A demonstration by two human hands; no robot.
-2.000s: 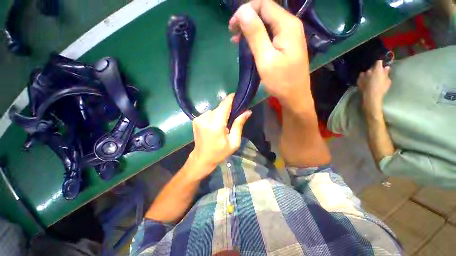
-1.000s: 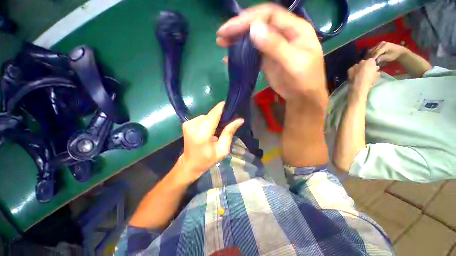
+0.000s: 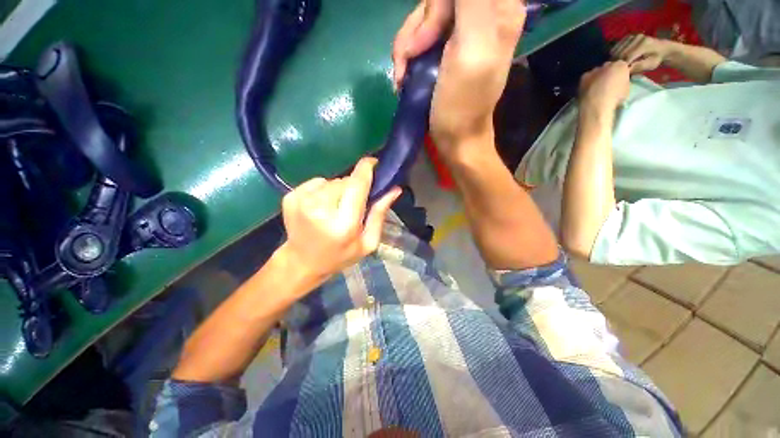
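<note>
A dark, glossy, curved neck fan body [image 3: 409, 120] is held between my hands at the table's front edge. Its other arm [image 3: 255, 90] lies over the green table to the left. My left hand [image 3: 329, 218] is closed around the lower bend of the band, thumb and fingers on both sides. My right hand [image 3: 469, 73] grips the upper part of the near arm, with its fingers wrapped over it. The upper end of this arm is hidden by my right hand and cut by the frame's top edge.
A tangled pile of dark neck fan bodies [image 3: 85, 248] lies on the green table [image 3: 197, 145] at the left. A pale rail [image 3: 24, 27] crosses the top left corner. A person in a light green shirt [image 3: 676, 171] sits at the right, beside a red stool [image 3: 663, 21].
The view has shifted, so the pile sits further left. My right hand has turned, and its fingers wrap the arm instead of pressing on top. My left hand keeps its hold.
</note>
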